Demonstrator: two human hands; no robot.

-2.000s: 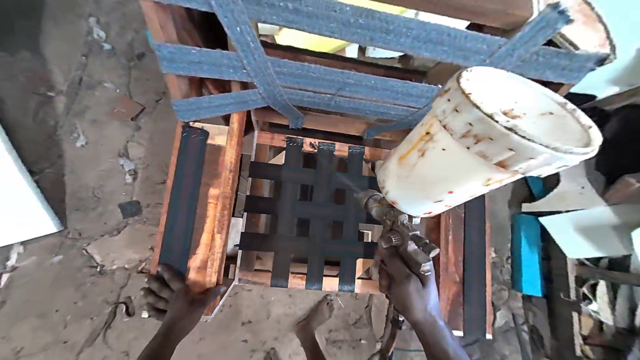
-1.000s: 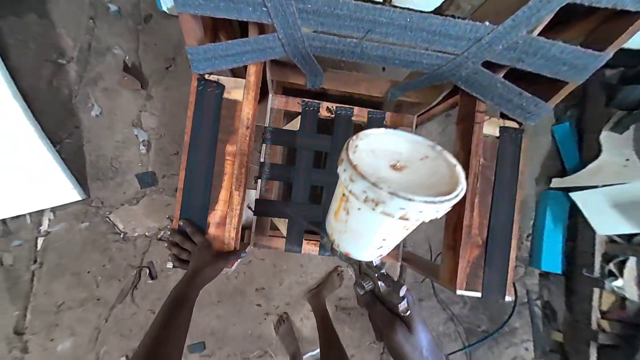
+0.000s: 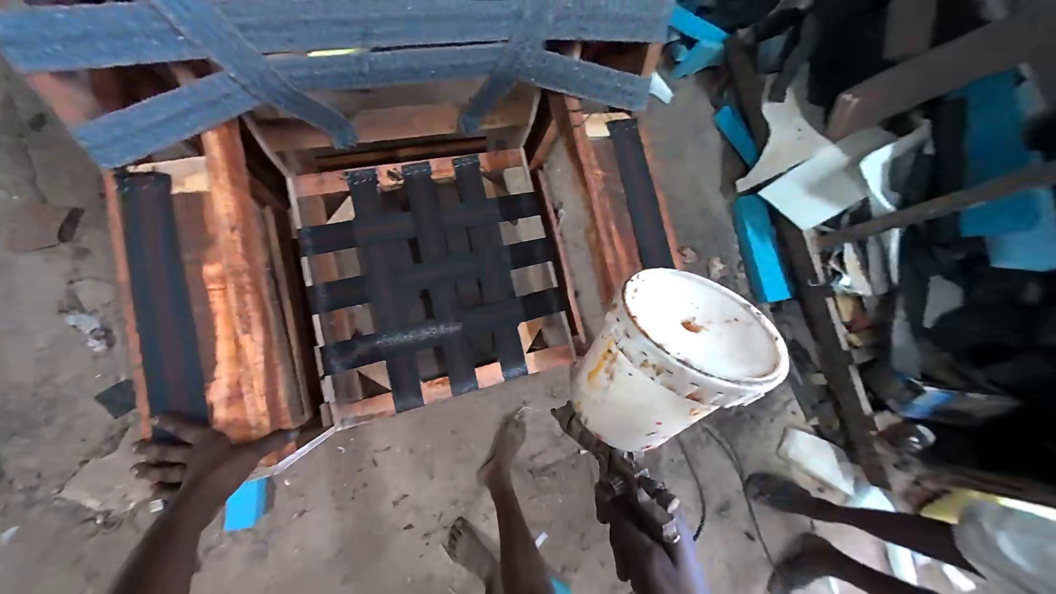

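My left hand point(image 3: 202, 454) rests with spread fingers on the near end of the left wooden armrest point(image 3: 239, 330), beside its black webbing strip point(image 3: 161, 305). In my right hand point(image 3: 648, 528) is a spray gun point(image 3: 623, 478) with a stained white plastic cup point(image 3: 639, 371) on top. Between the armrests of the wooden chair frame lies a seat of woven black webbing point(image 3: 437, 276), and the middle strap near its front bears a pale, shiny streak. Blue-grey webbing point(image 3: 396, 33) crosses the backrest at the top. The gun is in front of the seat's right corner.
Another person's legs point(image 3: 874, 528) are at the lower right. Blue foam pieces point(image 3: 761, 247), white offcuts point(image 3: 817, 186) and wooden bars point(image 3: 940, 202) lie along the right side. A thin cable point(image 3: 742, 487) runs over the floor. My own bare feet point(image 3: 503, 450) are in front of the chair.
The spray gun in my right hand has moved from over the seat to the right of its front edge. My left hand stays at the left armrest's near end. The other person's legs have come into view.
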